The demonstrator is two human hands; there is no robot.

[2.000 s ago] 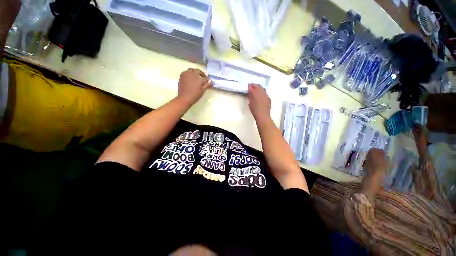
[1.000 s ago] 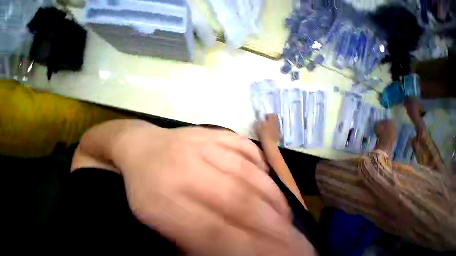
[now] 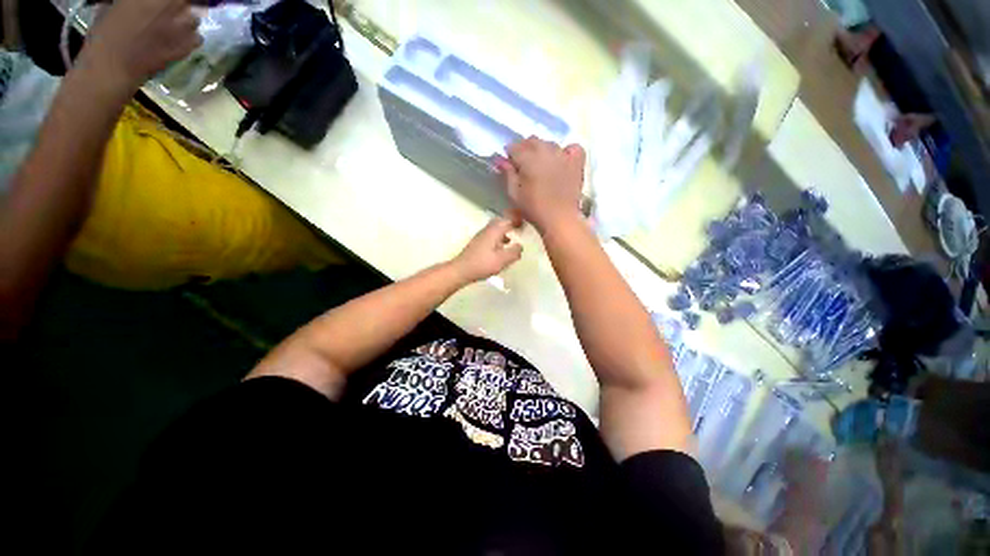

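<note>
The tall stack of nested trays [image 3: 434, 136] stands on the pale tabletop, grey-white, with the slotted tray shape on top. My right hand [image 3: 546, 179] is at the stack's near right corner, fingertips bent over its top edge; whether they pinch a tray is unclear. My left hand [image 3: 489, 252] is just in front of the stack's lower edge, below my right hand, with its fingers apart and nothing visible in it. Several whitish trays [image 3: 716, 407] lie side by side at the right, blurred.
White sticks [image 3: 662, 141] lie in a pile behind right. Small blue-grey pieces [image 3: 749, 244], long blue-and-clear packets [image 3: 820, 310] and a black bundle [image 3: 912, 304] are at right. A black box [image 3: 293, 81] with a cord and another person's hand [image 3: 141, 38] are at left.
The view has swung, so the table things sit further right and lower. My left hand has left the foreground and my right hand has left the tray row; both are now at the stack.
</note>
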